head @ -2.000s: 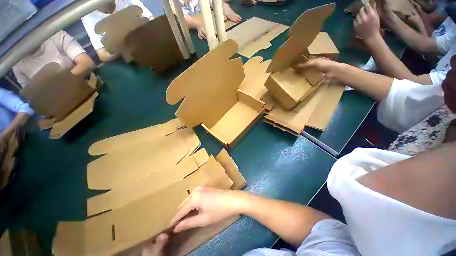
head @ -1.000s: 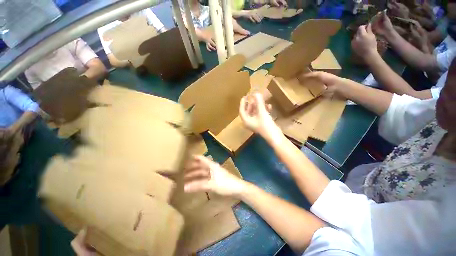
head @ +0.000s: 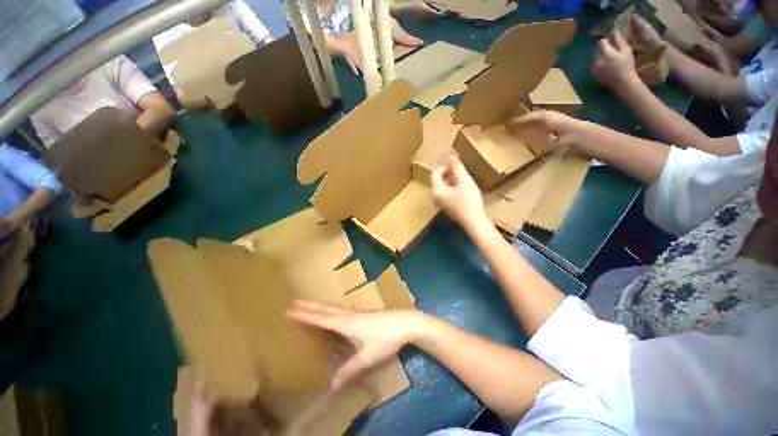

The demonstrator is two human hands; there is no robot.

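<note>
A box blank [head: 281,315] is in front of me, blurred, with its large rounded-end panel raised and tilted. My left hand [head: 201,414], blurred and cut off by the bottom edge, holds its lower left side. My right hand [head: 367,334] is at its right side, palm flat and fingers spread, the fingertips at the raised panel; contact is unclear. Flat blanks [head: 320,254] lie under and behind it. An open formed box [head: 399,223] with its lid upright stands beyond.
A neighbour's hand [head: 459,194] is beside the formed box. Another hand [head: 553,126] is at a second open box [head: 503,152] on stacked blanks. Pale upright legs [head: 368,51] stand on the green tabletop [head: 226,174]. People across the table hold cardboard [head: 111,157].
The blank was lifted off the stack, swung up and is now lower, its panel raised. My right hand left the stack and opened. A neighbour's hand has come in beside the formed box.
</note>
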